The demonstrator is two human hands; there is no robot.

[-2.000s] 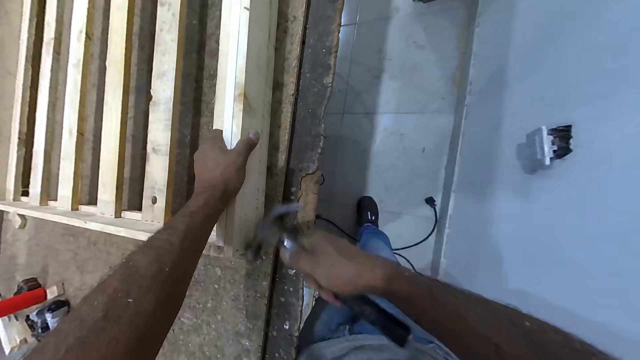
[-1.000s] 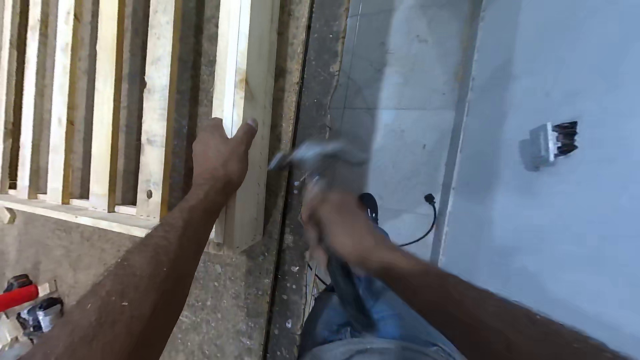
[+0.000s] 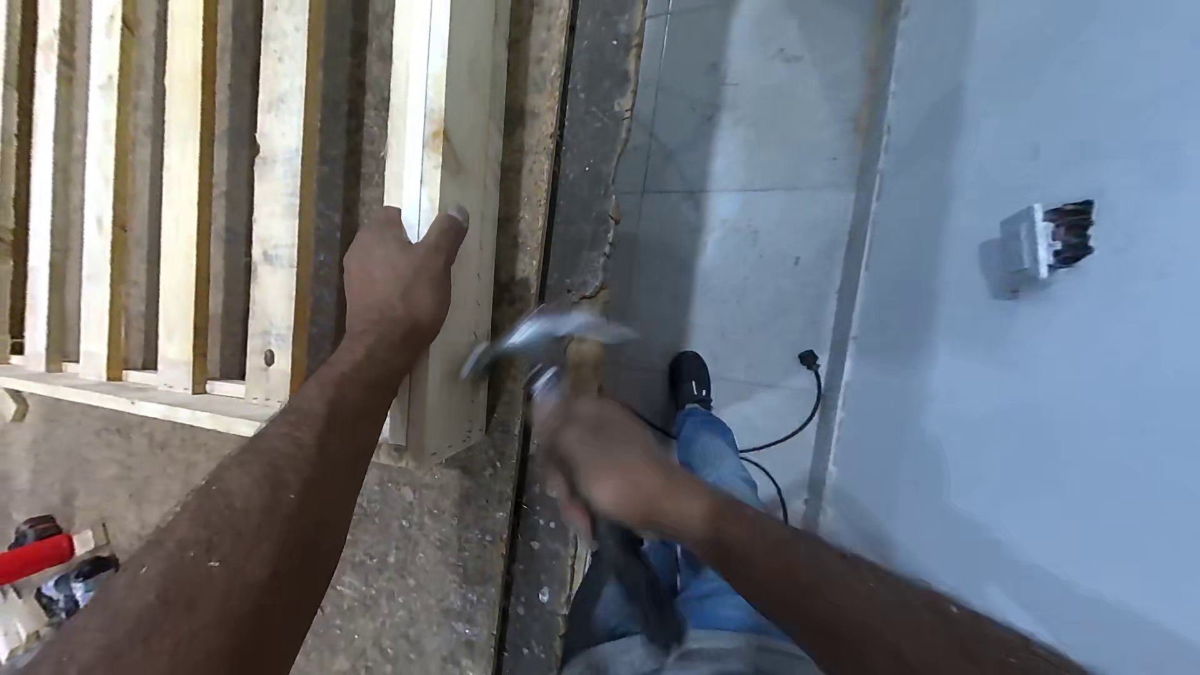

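My left hand (image 3: 398, 281) grips a pale wooden beam (image 3: 459, 309) near its lower end, with the thumb on its top face. In my right hand (image 3: 605, 459) is a claw hammer (image 3: 562, 328) with a dark handle; its metal head is motion-blurred and stands just right of the beam's side. Whether the head touches the beam I cannot tell. Left of the beam lies a slatted wooden frame (image 3: 281, 187), its slats joined to a crosspiece (image 3: 141, 398) at their lower ends.
The wood rests on a worn workbench (image 3: 403, 562) with a broken edge. Red-handled and dark tools (image 3: 37, 558) lie at the lower left. A black cable with a plug (image 3: 808, 358) runs over the tiled floor beside my shoe (image 3: 691, 380). A loose socket (image 3: 1031, 242) protrudes from the right wall.
The hammer in my right hand has swung, and its head is now closer to the beam than one second ago. My left hand has stayed on the beam.
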